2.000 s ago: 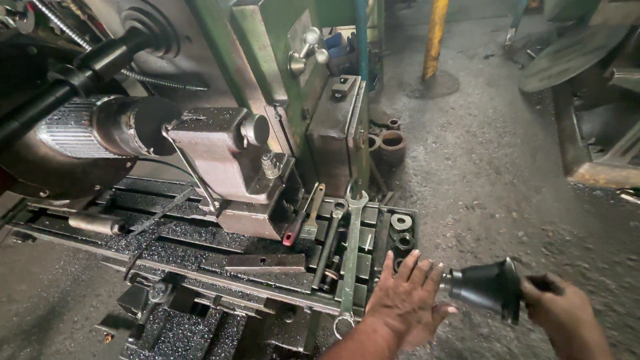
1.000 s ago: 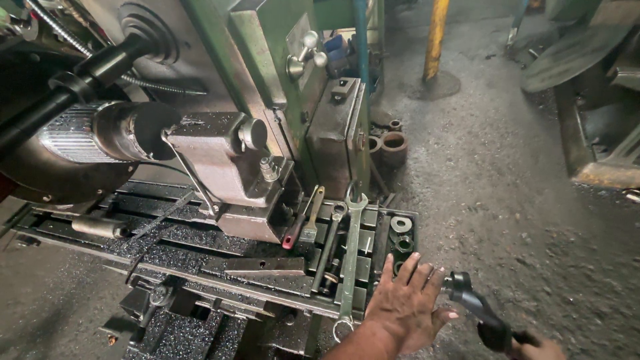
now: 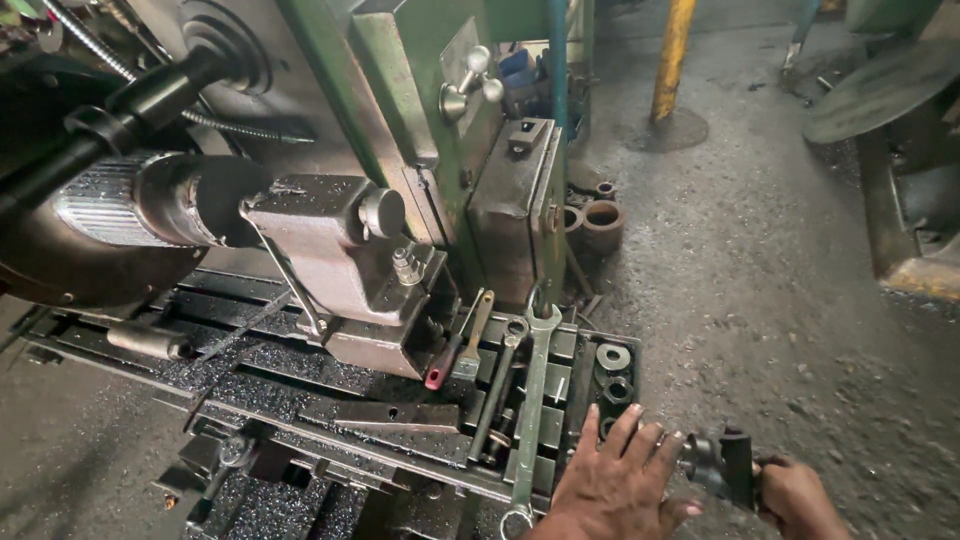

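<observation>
My left hand (image 3: 619,476) lies spread over the right end of the slotted machine table (image 3: 420,435), fingers apart, beside a large combination wrench (image 3: 534,405). To its right, my right hand (image 3: 795,491) is closed on the handle of a dark crank (image 3: 735,465) on a shaft at the table's end. A washer (image 3: 613,358) and a nut (image 3: 618,390) lie just beyond my left fingertips. Further left on the table are a ring-ended wrench (image 3: 499,390), a brush (image 3: 474,345) and a red-handled tool (image 3: 444,364).
A metal tailstock-like support (image 3: 322,255) stands on the table next to a ribbed cylindrical workpiece (image 3: 112,199). Metal chips cover much of the table. A flat bar (image 3: 397,415) lies near the front edge. Beyond are metal rings (image 3: 602,225) on the floor and a yellow post (image 3: 673,60).
My right hand and the crank have changed position as the crank turned. My left hand has stayed nearly in place on the table's end.
</observation>
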